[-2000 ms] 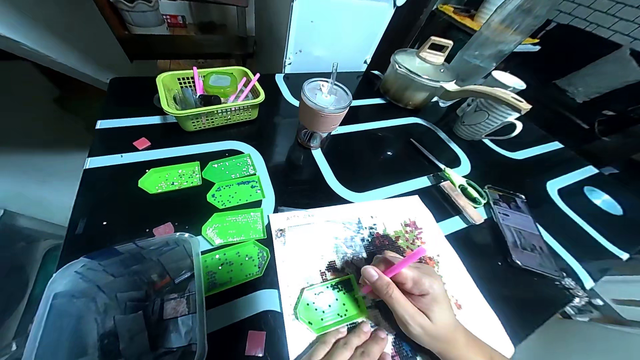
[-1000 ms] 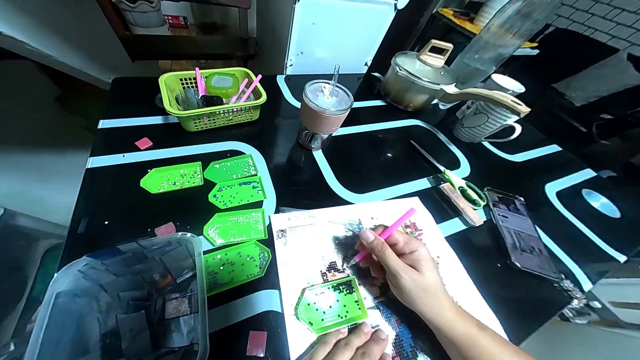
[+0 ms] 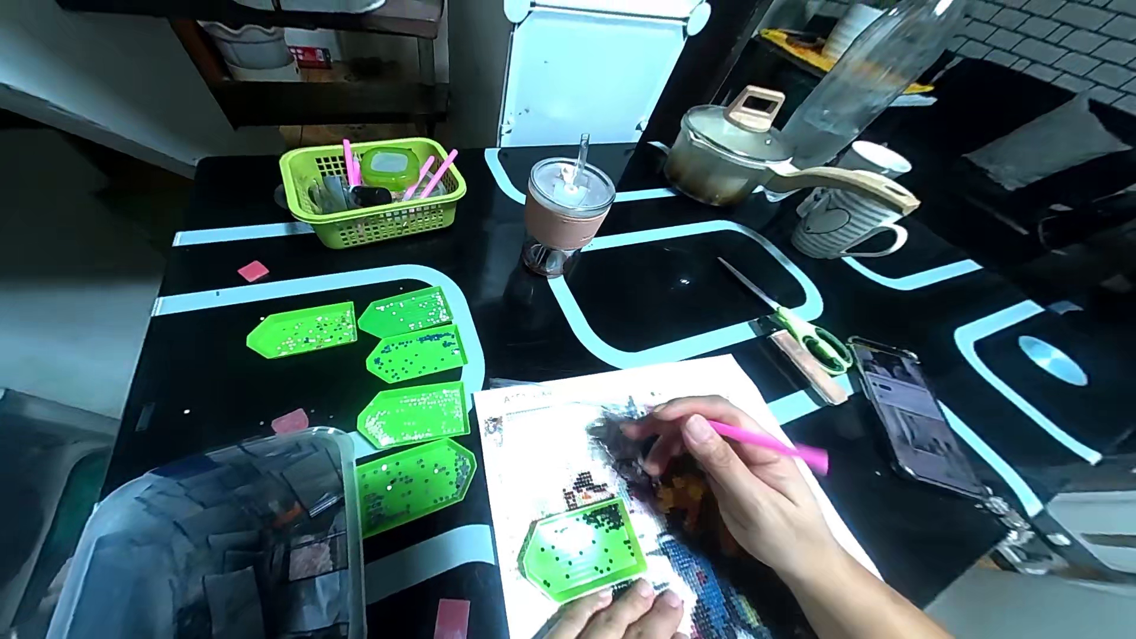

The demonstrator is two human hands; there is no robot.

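Observation:
My right hand holds a pink diamond-painting pen over the upper middle of the diamond-painting canvas; the pen's working end is hidden behind the fingers. My left hand rests on the lower canvas, its fingertips at the bottom edge of a green bead tray that holds dark beads. Whether those fingers grip the tray does not show. Left of the canvas lie several more green trays, such as one with pale beads and one with dark beads.
A clear plastic bin of small packets stands front left. Behind are a green basket, a lidded cup, a saucepan and a striped mug. Scissors and a phone lie right of the canvas.
Between the earliest frame and the middle one, my right hand moved up the canvas from beside the bead tray. The pen now points down to the right from the fingers, where before it pointed up.

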